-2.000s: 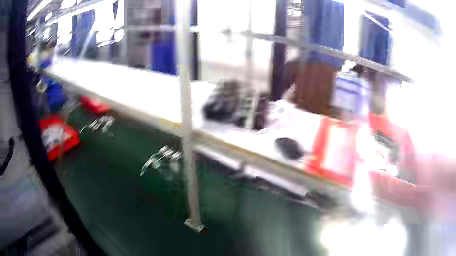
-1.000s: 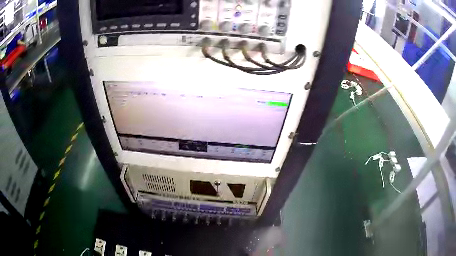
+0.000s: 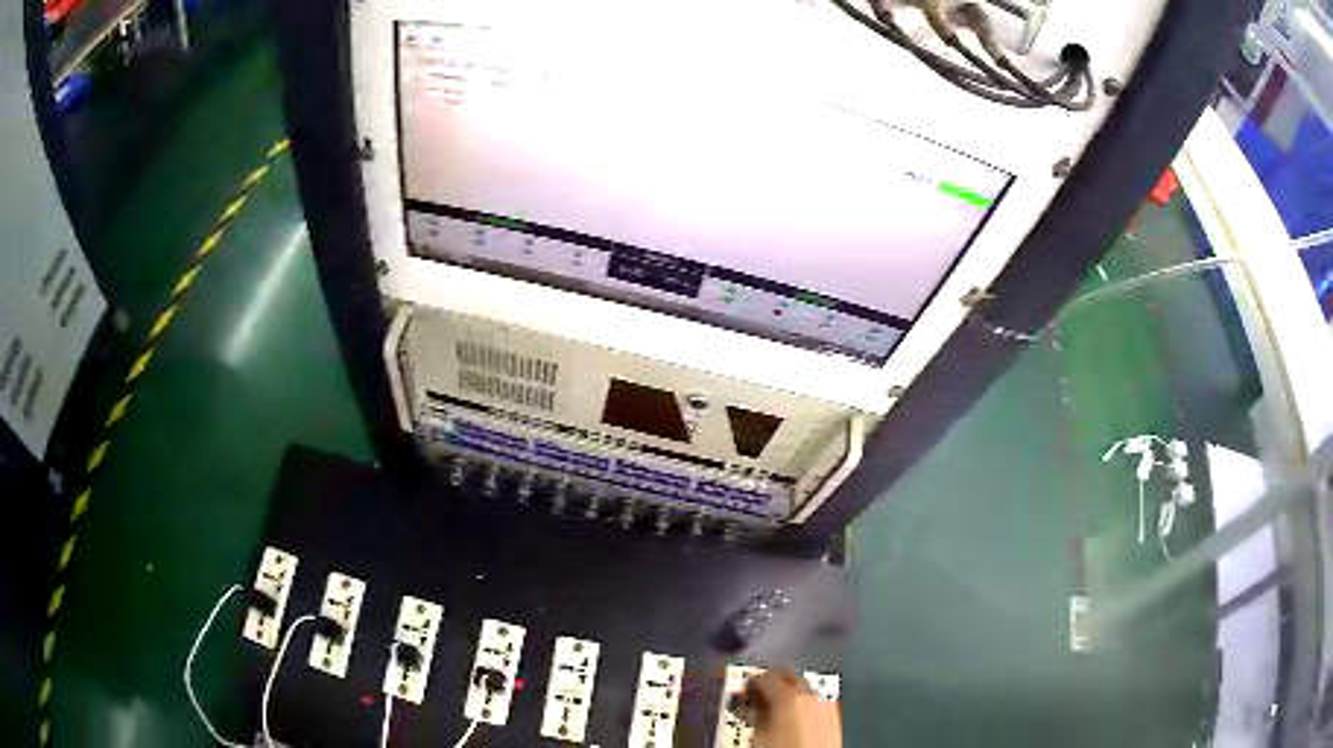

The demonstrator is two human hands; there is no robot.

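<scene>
A row of white test sockets (image 3: 570, 690) stands on the black shelf. The four leftmost carry small black power adapters (image 3: 493, 681), each with a white cord (image 3: 190, 675) looping towards the bottom edge. The fifth and sixth sockets show no adapter. My right hand (image 3: 797, 716), partly cut off by the bottom edge, is at the seventh socket, its fingers closed on a small dark block, seemingly a power adapter (image 3: 743, 706). The hand partly covers the seventh and last sockets. My left hand is out of the picture.
A blurred dark piece with bright spots (image 3: 753, 620) lies behind the seventh socket. The monitor (image 3: 687, 190) stands above the beige industrial computer (image 3: 585, 402). Black probe cables (image 3: 994, 81) hang at top right. A curved white bench (image 3: 1243, 234) and pale post are at right.
The view has tilted down and shifted, showing the whole socket row and less of the upper rack. My right hand, earlier a blur at the shelf's right end, is now at the seventh socket.
</scene>
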